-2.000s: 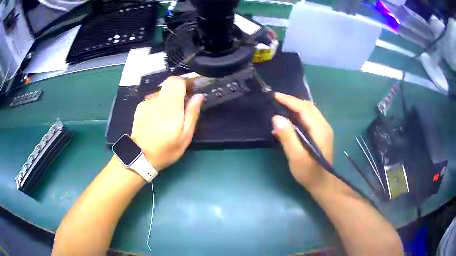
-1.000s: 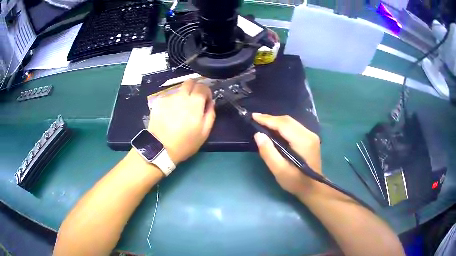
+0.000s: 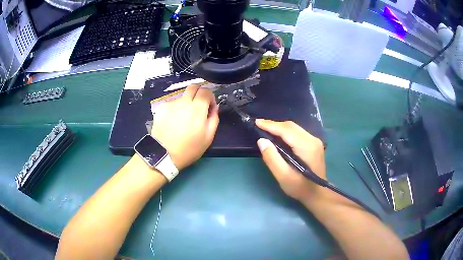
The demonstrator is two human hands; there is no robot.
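Note:
A grey strip module (image 3: 238, 95) with small round parts lies on the black work pad (image 3: 282, 101), below the microscope (image 3: 223, 35). My left hand (image 3: 187, 119) is over the strip's left part with curled fingers and hides it; a thin wire tip shows by the fingertips. My right hand (image 3: 294, 155) holds the soldering iron (image 3: 292, 158) like a pen, its metal tip pointing up-left at the strip's lower edge. Whether the tip touches a joint is too small to tell. A thin pale strand (image 3: 158, 221) hangs below my left wrist.
A stack of strip modules (image 3: 44, 156) stands at left, with one small strip (image 3: 44, 95) above it. A keyboard-like black tray (image 3: 118, 33) is upper left. A round fan (image 3: 187, 48) is behind the microscope. The black iron stand (image 3: 414, 157), its sponge (image 3: 401, 193) and tweezers (image 3: 375, 175) are at right.
Since two seconds ago, my left hand turned and curled its fingers, and the iron moved left and down from the strip's right end. Over the last second both hands stay nearly still.

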